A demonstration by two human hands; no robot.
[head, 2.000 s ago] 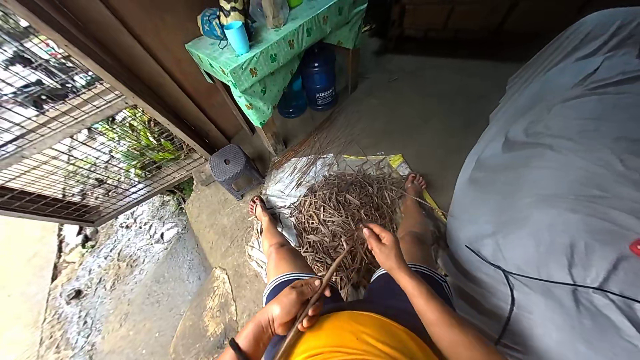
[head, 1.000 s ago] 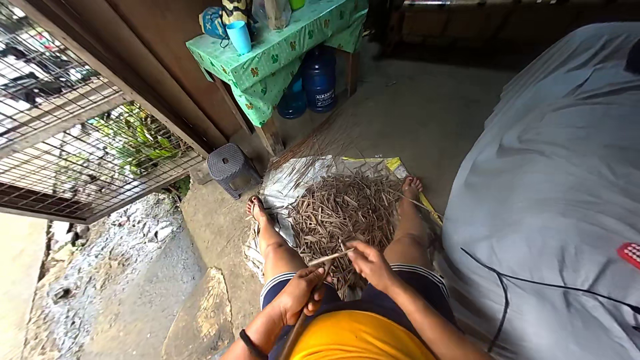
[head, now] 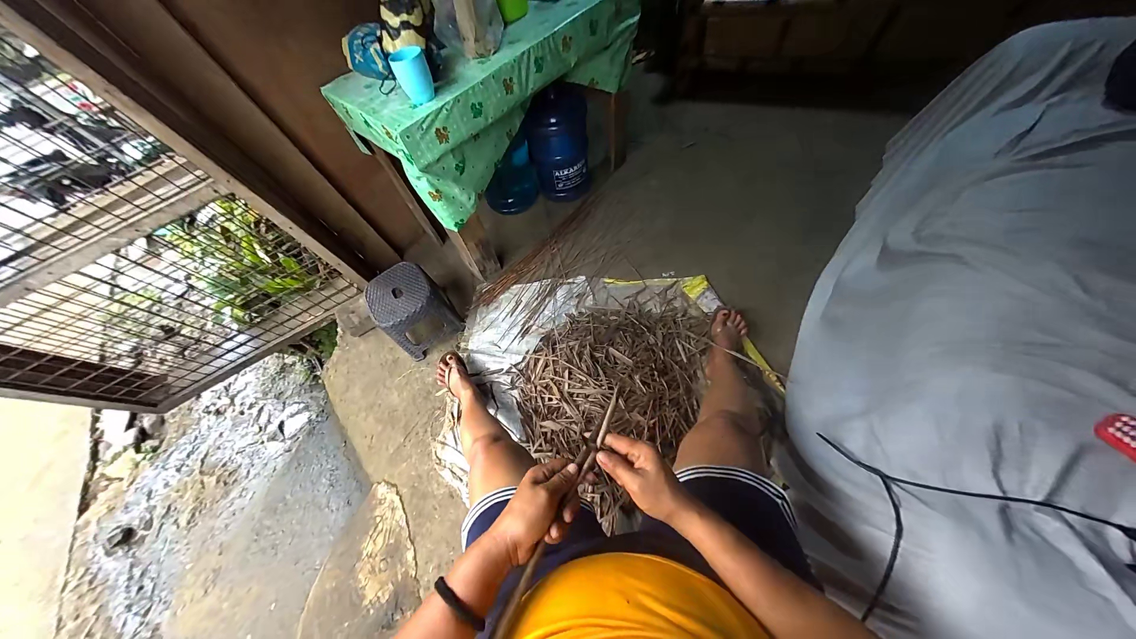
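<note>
Just above my lap, my left hand (head: 543, 506) is closed around a long, thin brown stalk or dried leaf strip (head: 525, 577), whose lower part runs down over my shorts. My right hand (head: 641, 475) pinches a pale, pointed piece (head: 607, 417) beside my left fingertips; the two pieces meet or cross there. Whether it is a blade or a strip cannot be told. Beyond the hands, a heap of short dried brown leaf pieces (head: 612, 364) lies between my legs on a white and yellow sack sheet (head: 506, 328). Thin brown sticks (head: 550, 257) lie at its far edge.
A grey plastic stool (head: 410, 306) stands by my left foot. Behind it is a table with a green cloth (head: 470, 98), a blue cup (head: 412, 75) on top and blue water jugs (head: 559, 142) below. A grey-sheeted surface (head: 967, 293) with a black cord (head: 985, 494) is at right; a mesh gate (head: 160, 257), left.
Both hands are close together at the stalk, whereas two seconds ago my right hand was farther from my left. The pale piece pointed to the right one second ago and now points up and away.
</note>
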